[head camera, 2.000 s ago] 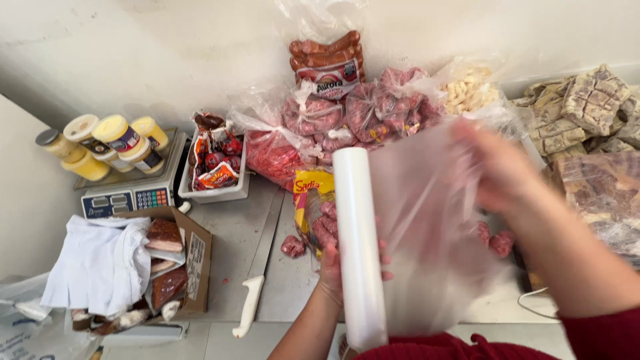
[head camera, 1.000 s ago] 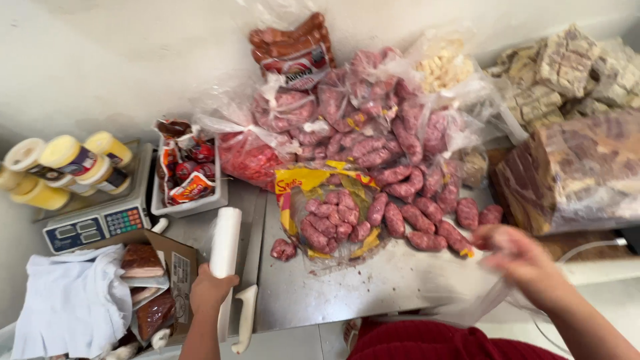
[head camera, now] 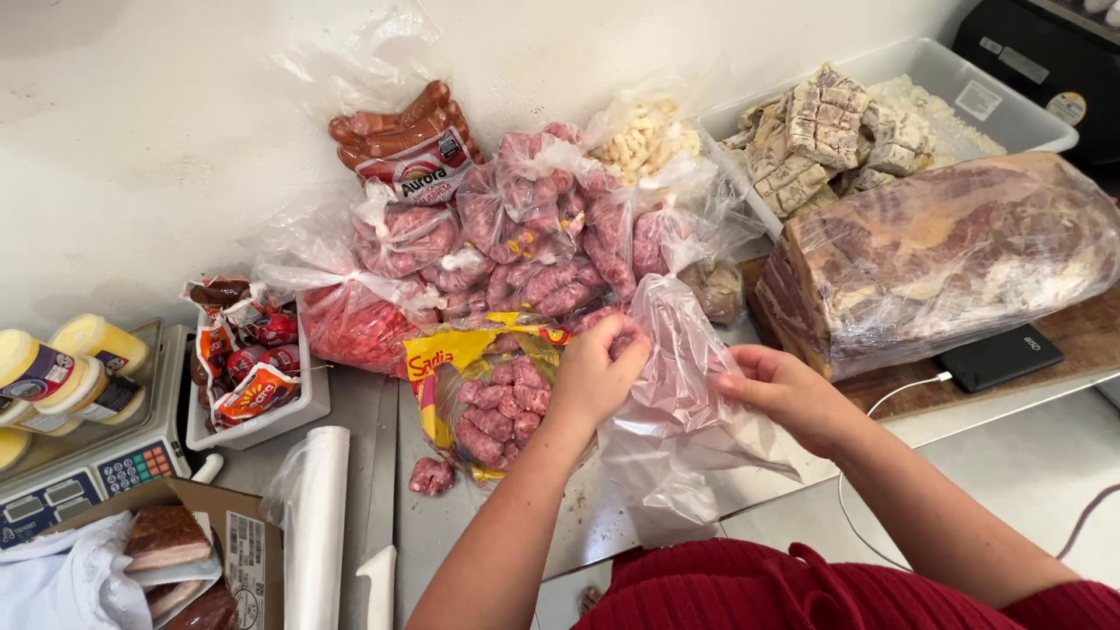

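My left hand [head camera: 604, 366] is closed around a raw sausage [head camera: 623, 337] beside a thin clear plastic bag [head camera: 669, 385]. On the bag's other side, my right hand [head camera: 774, 394] pinches its edge between thumb and fingers. Left of my left hand, raw sausages [head camera: 503, 411] lie in an opened yellow printed package [head camera: 429, 367]. One short sausage piece [head camera: 431, 476] sits apart on the steel counter. Tied clear bags of sausages [head camera: 534, 219] are heaped behind my hands. The roll of plastic bags [head camera: 319, 525] lies at the left, next to a white-handled knife [head camera: 378, 582].
A large wrapped block of meat [head camera: 954, 254] and a phone [head camera: 999, 357] on a cable rest at the right, before a tub [head camera: 1032, 118] of salted pieces. At left are a scale [head camera: 131, 464] bearing jars, a white bin [head camera: 262, 429] of packets and a cardboard box [head camera: 254, 542].
The bag roll, held in my left hand before, now lies on the counter. My left hand has moved right to a sausage. Loose sausages seen right of the yellow package are largely hidden now.
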